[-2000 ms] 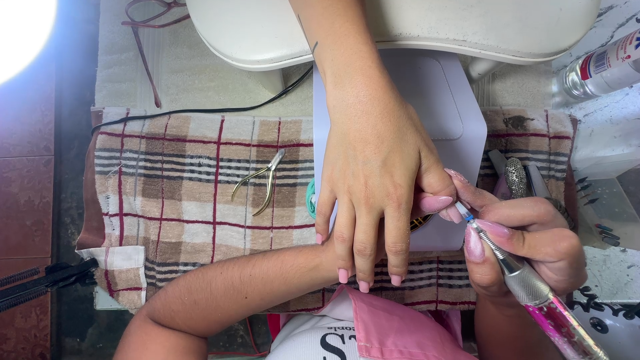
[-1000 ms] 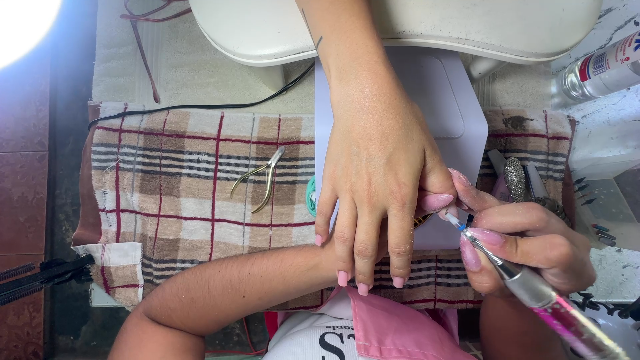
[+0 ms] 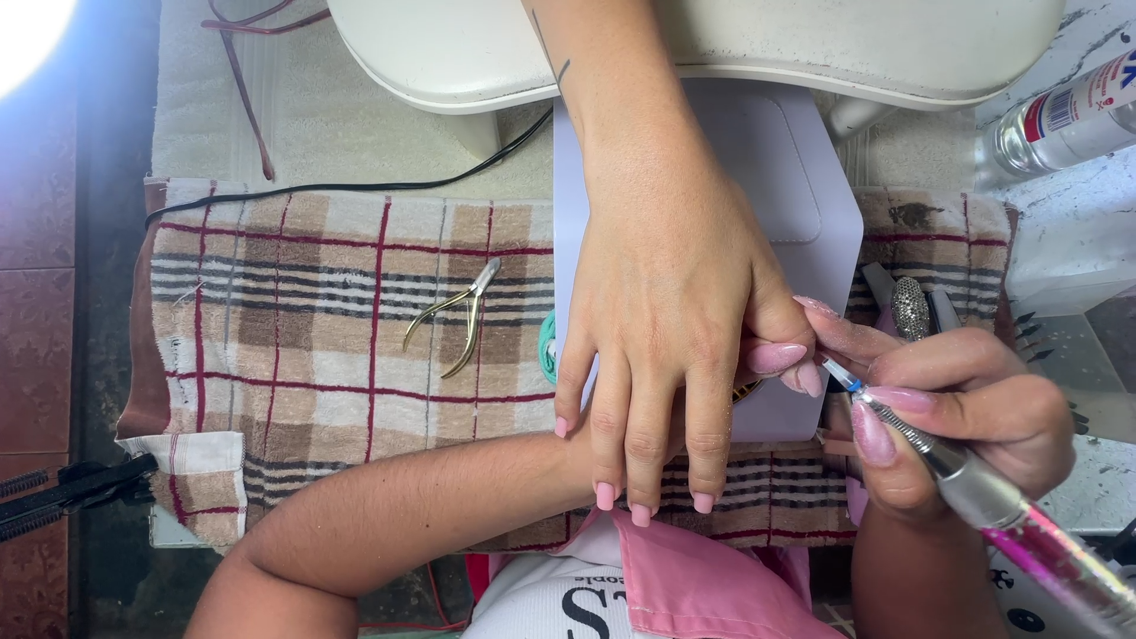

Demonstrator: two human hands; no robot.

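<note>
Another person's hand (image 3: 661, 293), with short pink nails, lies palm down across the middle. Beneath it is my left hand (image 3: 774, 357), mostly hidden, its glittery pink fingertips closed around that person's thumb. From the right, my right hand (image 3: 967, 408) grips a silver and pink nail drill handpiece (image 3: 963, 479) like a pen. The drill's bit (image 3: 834, 368), with a blue band, is at the thumb nail; exact contact is unclear. Gold-handled cuticle nippers (image 3: 469, 311) rest on the plaid towel (image 3: 337, 355) to the left.
A lilac box-shaped device (image 3: 808, 195) stands under the hands. Near the top edge is a white padded armrest (image 3: 843, 35). A black cable (image 3: 382, 186) crosses the towel. At right are a clear bottle (image 3: 1065, 115) and a plastic case (image 3: 1056, 337). A teal roll (image 3: 548, 348) is partly hidden.
My right hand and the drill have shifted slightly around the thumb nail, a little away from me since one second ago. The other person's hand and my left hand have stayed almost still.
</note>
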